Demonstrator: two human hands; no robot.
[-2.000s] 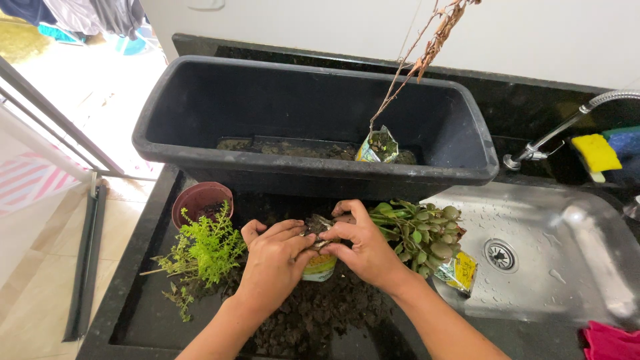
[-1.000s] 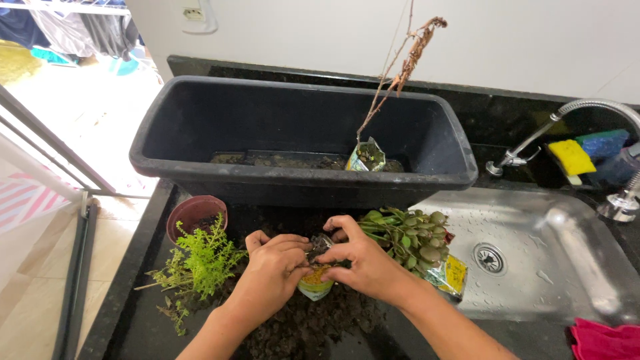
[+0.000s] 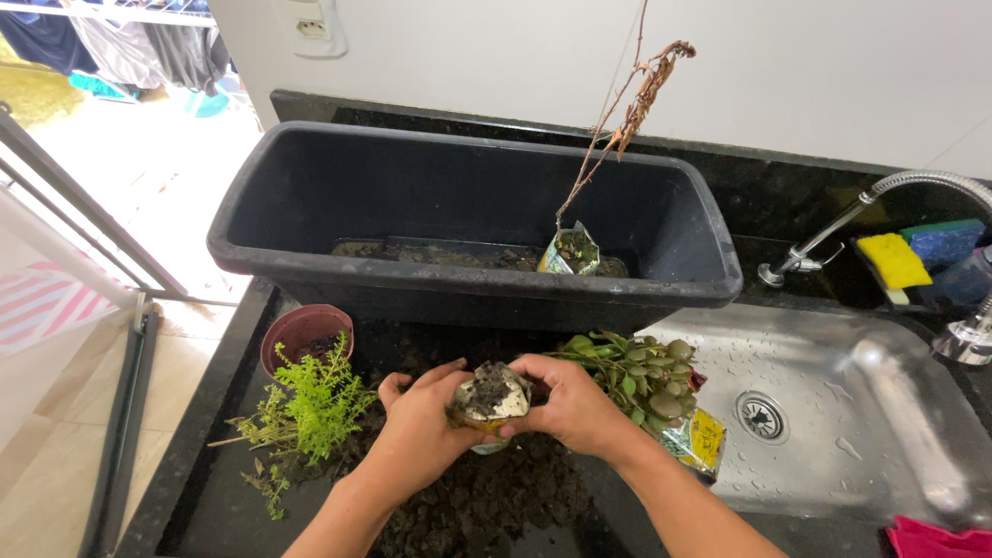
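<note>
Between my left hand [image 3: 426, 411] and my right hand [image 3: 570, 403] is a small printed carton [image 3: 492, 403] with dark soil on its pale open top; both hands grip its sides. Loose dark soil [image 3: 488, 496] lies beneath it on the black stone counter. Left of my left hand is a feathery green plant [image 3: 322, 403], beside a reddish-brown plastic pot [image 3: 306, 333] holding some soil. A leafy succulent [image 3: 643, 376] in a yellow and green carton [image 3: 697, 442] lies to the right of my right hand, at the sink's edge.
Behind my hands stands a long black plastic planter [image 3: 473, 271]; inside it a carton [image 3: 572, 252] holds a dry brown stem. On the right are a steel sink [image 3: 837, 387], a faucet [image 3: 806, 260], a yellow sponge [image 3: 893, 262] and a red cloth [image 3: 938, 539].
The carton between my hands has been lifted and tipped, and its soil-covered top now shows. The hands remain on both sides of it.
</note>
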